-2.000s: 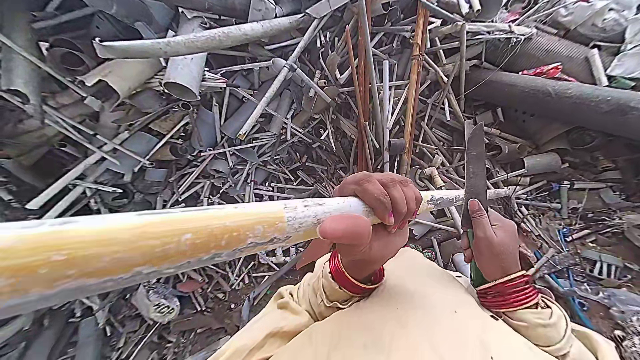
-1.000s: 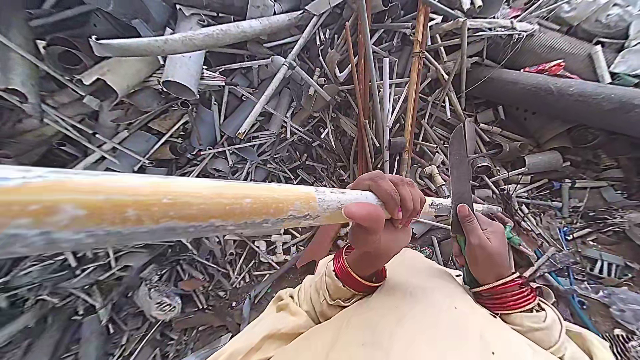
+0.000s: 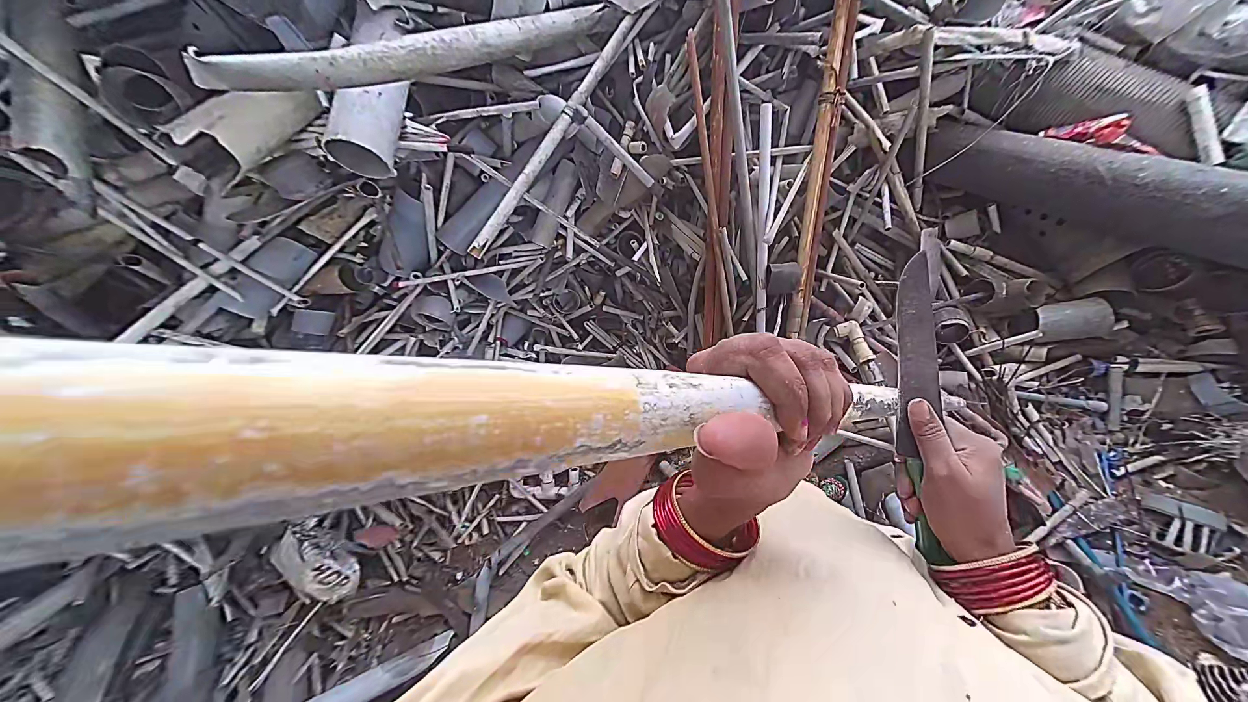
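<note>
A long, weathered white and yellow pipe (image 3: 390, 429) runs from the left edge across to the right of my body. My left hand (image 3: 770, 409) is closed around it near its far right part, with the thumb toward me. My right hand (image 3: 960, 478) grips the green handle (image 3: 926, 526) of a knife (image 3: 916, 341). Its dark, broad blade points up and stands across the pipe's right end. From this view I cannot tell whether the blade touches the pipe. Some fingers of my right hand are hidden behind the handle.
Scrap plastic pipes (image 3: 585, 312) are heaped in front and at both sides. Bamboo poles (image 3: 824, 146) stand upright ahead. A thick grey pipe (image 3: 1092, 185) lies at the upper right, and a curved pipe piece (image 3: 390, 60) at the upper left. A crumpled plastic bag (image 3: 317, 563) lies lower left.
The left part of the pipe has shifted lower in view. My right hand and the knife have moved slightly left since the earliest frame. Both hands keep their holds.
</note>
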